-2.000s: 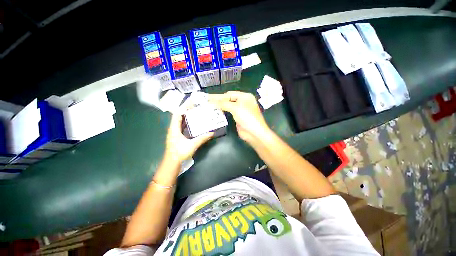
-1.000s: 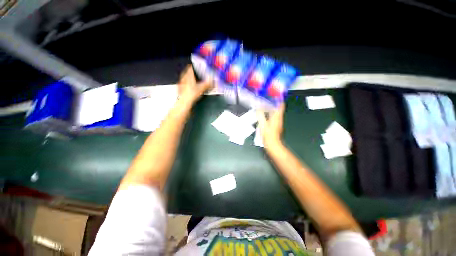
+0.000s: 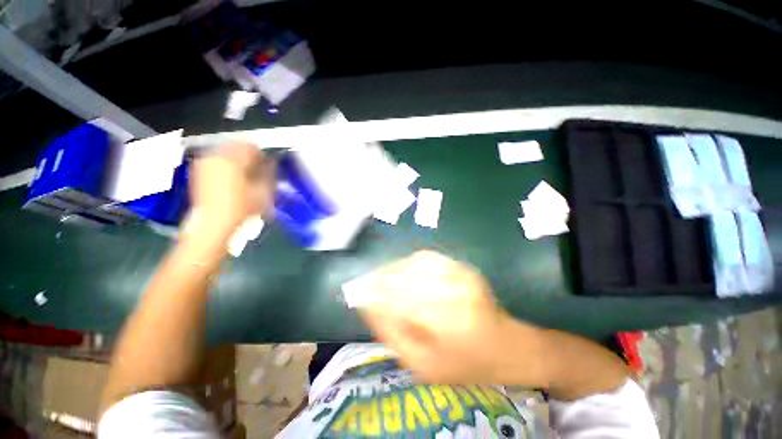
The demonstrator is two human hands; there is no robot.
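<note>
An open retail carton (image 3: 300,201), blue with white flaps, lies blurred on the green bench left of centre. My left hand (image 3: 227,184) is blurred between it and the open cartons at left; whether it holds anything cannot be told. My right hand (image 3: 429,309) is low over the bench near the front edge, blurred. A small white slip (image 3: 352,291) shows at its fingertips; whether it is gripped is unclear. More white slips (image 3: 428,207) lie right of the open carton.
Open blue cartons (image 3: 73,171) with white flaps stand at left. Closed cartons (image 3: 279,69) are on the dark conveyor (image 3: 480,90) beyond the pale rail. A black compartment tray (image 3: 600,206) at right holds pale blue pouches (image 3: 707,171). Loose slips (image 3: 544,212) lie left of the tray.
The row of closed cartons has left both my hands and is on the conveyor. An open carton is now left of centre. My right hand has come back towards me, my left hand has moved left.
</note>
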